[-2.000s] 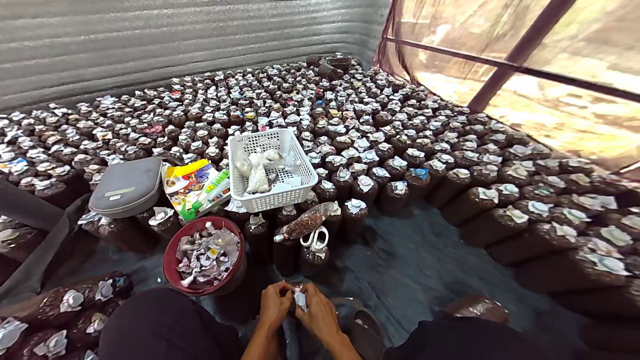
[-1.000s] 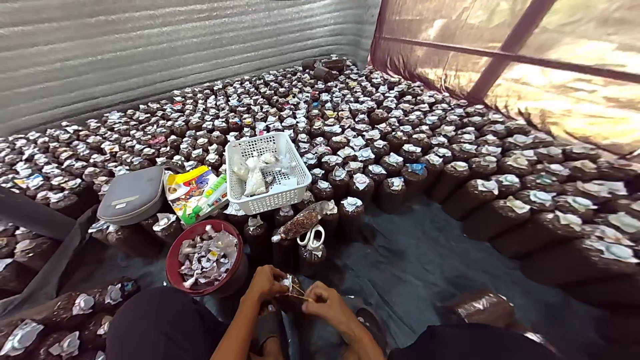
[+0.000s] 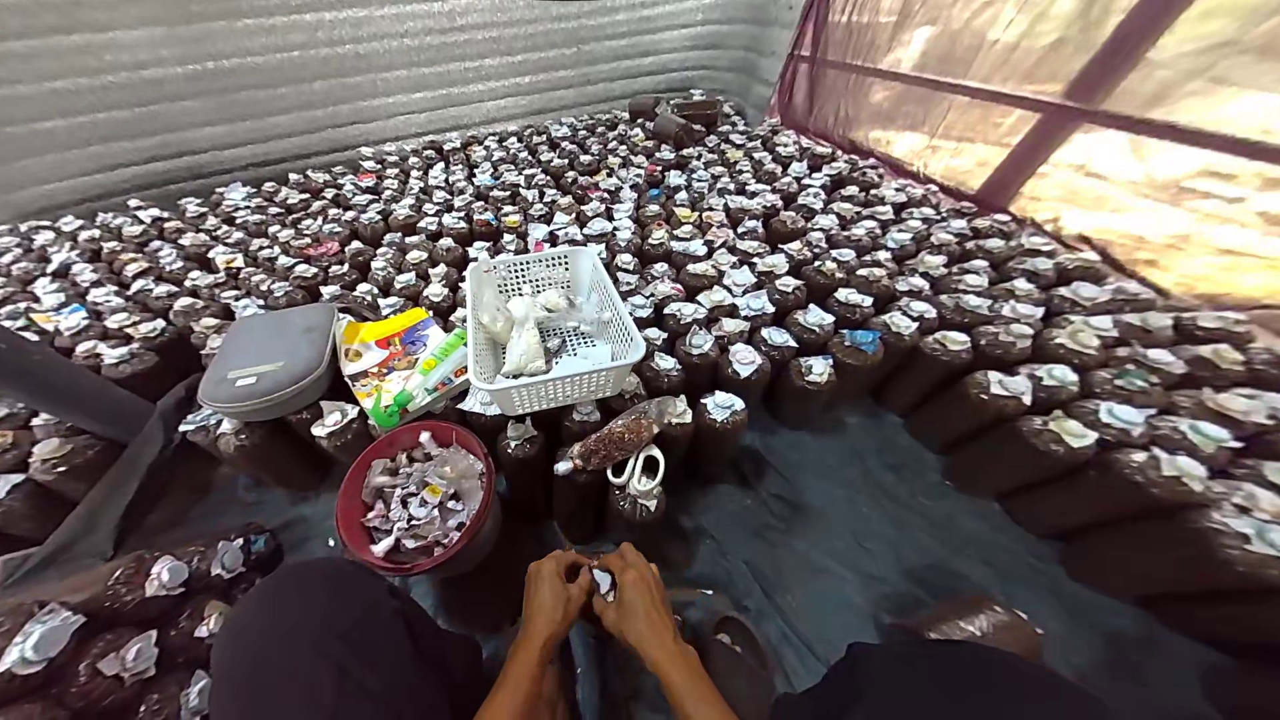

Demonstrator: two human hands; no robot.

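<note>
My left hand and my right hand meet at the lower middle, fingertips pinching at a small white paper piece on the neck of a dark filled plastic bag, mostly hidden by the hands. Just beyond them, white-handled scissors rest on a capped bag, beside a clear bag of brown grain lying on its side. To the left stands a dark red bucket of crumpled paper scraps. Behind is a white plastic basket holding clear bags with white contents.
A grey zip case and a colourful packet lie on the bags left of the basket. Rows of upright paper-capped bags fill the back and right. More bags lie at lower left. Dark sheeting covers the floor.
A second ago my hands were slightly apart, with a thin band stretched between them at the bag's neck. Now they are close together there.
</note>
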